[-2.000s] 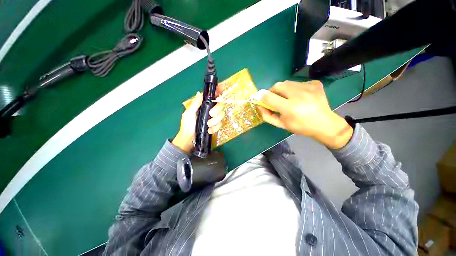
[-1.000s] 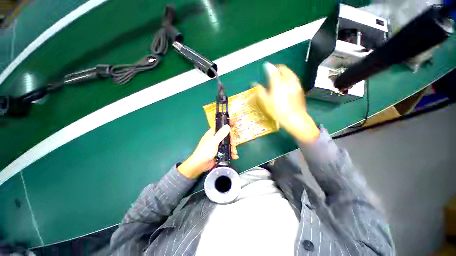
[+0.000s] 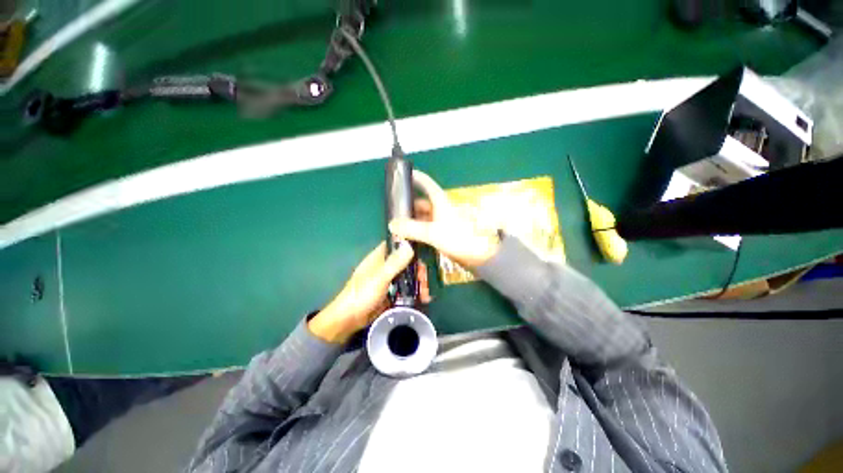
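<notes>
A hair dryer body with a pale grey ring and dark hole faces up near my chest. My left hand is closed around its handle just above the head. A smooth dark handle sleeve surrounds the upper handle, and my right hand grips it. The grey cord leaves its top end towards the belt. A yellow-brown work pad lies partly under my right hand and sleeve. A small screwdriver or awl with a yellow handle lies right of the pad.
A thick black electric screwdriver extends in from the right, in front of the grey-white screw feeder. Other units and bundled cords lie on the belt beyond the white strip. A thin black cable crosses at right.
My right hand has put down the yellow-handled tool and taken hold of the sleeve. The sleeve has moved from the cord down onto the handle. The camera view has turned.
</notes>
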